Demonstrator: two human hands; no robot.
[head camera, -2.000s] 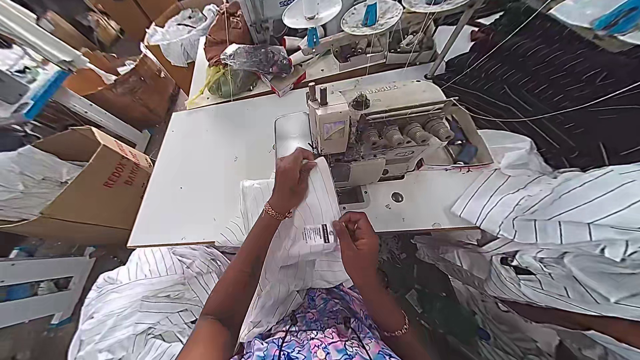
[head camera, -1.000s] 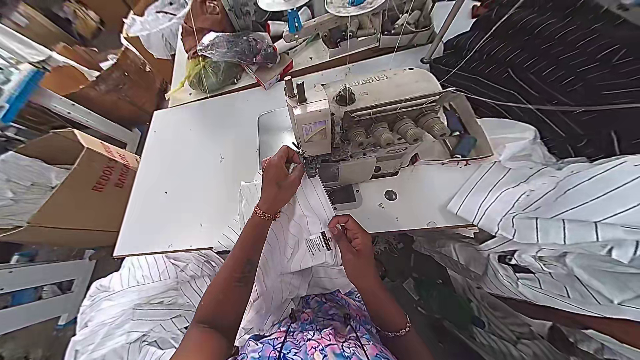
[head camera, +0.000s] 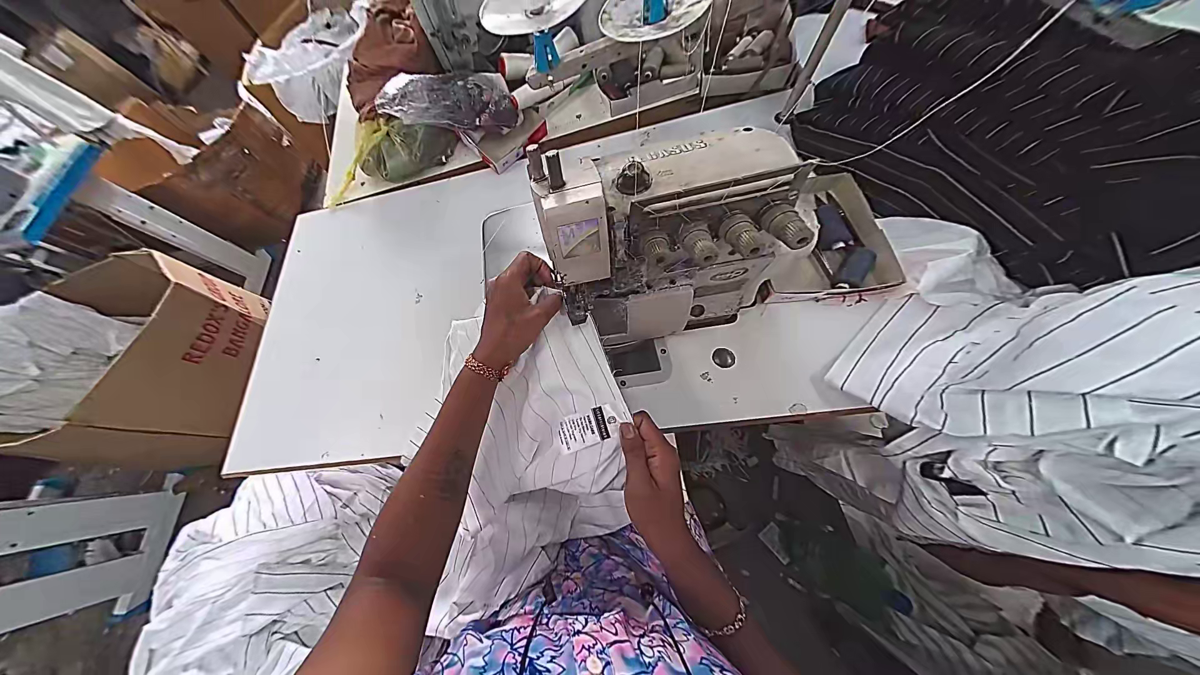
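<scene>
A white pinstriped garment piece (head camera: 553, 375) runs from my lap up to the presser foot (head camera: 574, 305) of a Pegasus overlock sewing machine (head camera: 675, 225). Close to the foot, on its left side, my left hand (head camera: 516, 309) has thumb and fingers together at the top of the cloth. Lower down, my right hand (head camera: 649, 473) pinches the fabric's right edge beside a white care label (head camera: 583, 428) and a small dark tag. Whether the needle is in the cloth cannot be seen.
Striped white cloth (head camera: 1031, 366) lies at the right, with another person's arm (head camera: 1078, 581) below it. Dark striped fabric (head camera: 1012, 131) is piled behind. A cardboard box (head camera: 159, 366) stands left of the white table (head camera: 375, 328). Thread spools (head camera: 853, 267) sit in a tray beside the machine.
The garment's labelled edge, lying left of the foot two seconds ago, is now in line with it. My hands keep their places on the cloth. The view has shifted.
</scene>
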